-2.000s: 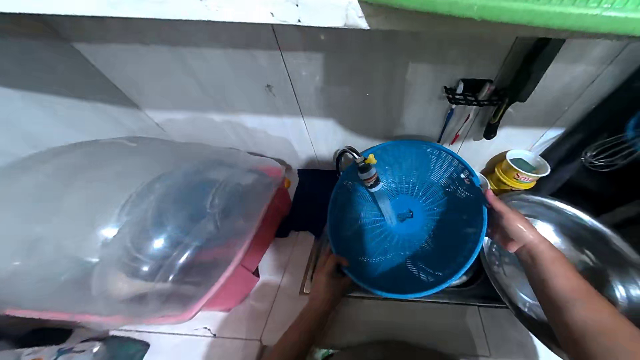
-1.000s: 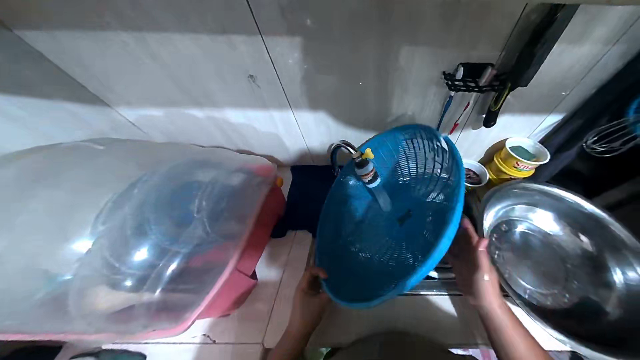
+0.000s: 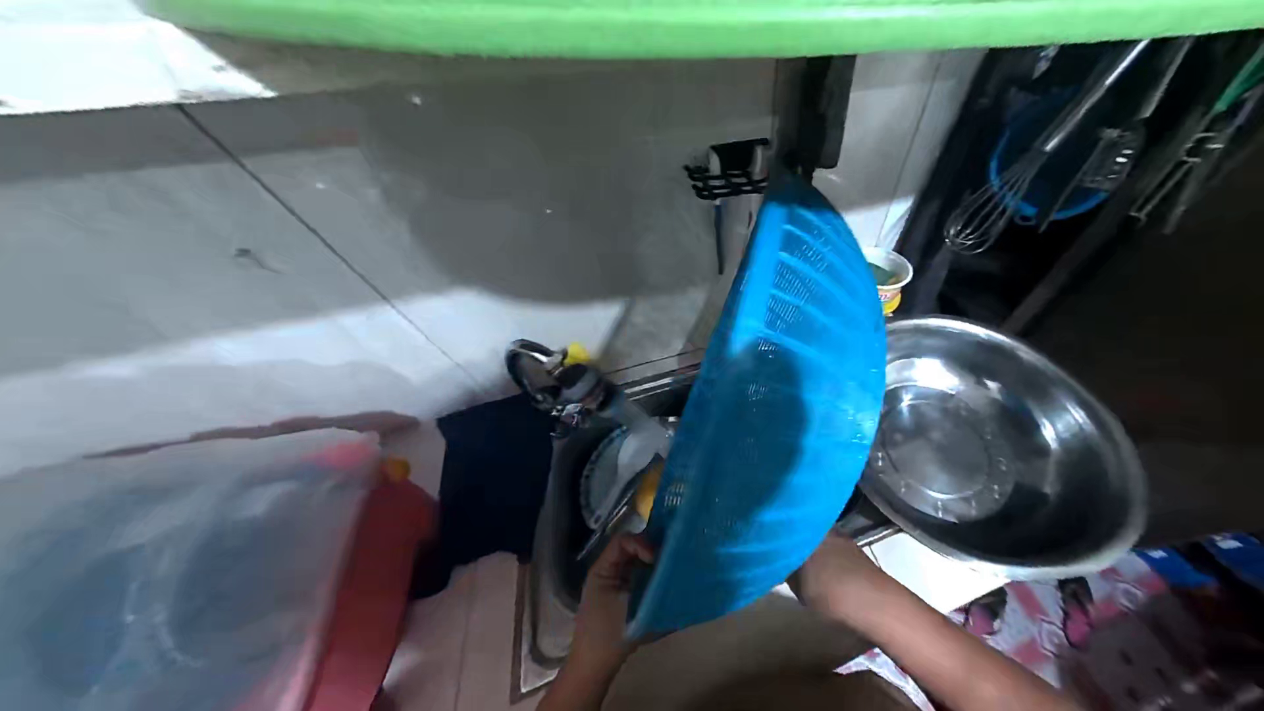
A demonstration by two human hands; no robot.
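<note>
A blue plastic colander (image 3: pixel 780 425) is tipped nearly on its edge over the sink (image 3: pixel 553 592), its perforated side facing right. My left hand (image 3: pixel 622 568) grips its lower left rim. My right hand (image 3: pixel 829 573) is against its lower right side, the fingers hidden behind it. Left of the colander, the faucet (image 3: pixel 583 390) with a yellow part runs water into the sink, where dishes (image 3: pixel 607 474) and a yellow item (image 3: pixel 647 491) lie. Just right of the colander rests a large stainless steel basin (image 3: pixel 948 444).
A red plastic container (image 3: pixel 370 592) with a clear cover stands left of the sink, a dark cloth (image 3: pixel 494 484) beside it. Behind are a small tub (image 3: pixel 889 272) and a black wall rack (image 3: pixel 731 173). A whisk (image 3: pixel 997 197) hangs right. A green edge (image 3: pixel 691 30) crosses the top.
The colander has been turned from facing up under the faucet to standing steeply on edge, moved right of the water stream. Dishes in the sink now show. The view has shifted.
</note>
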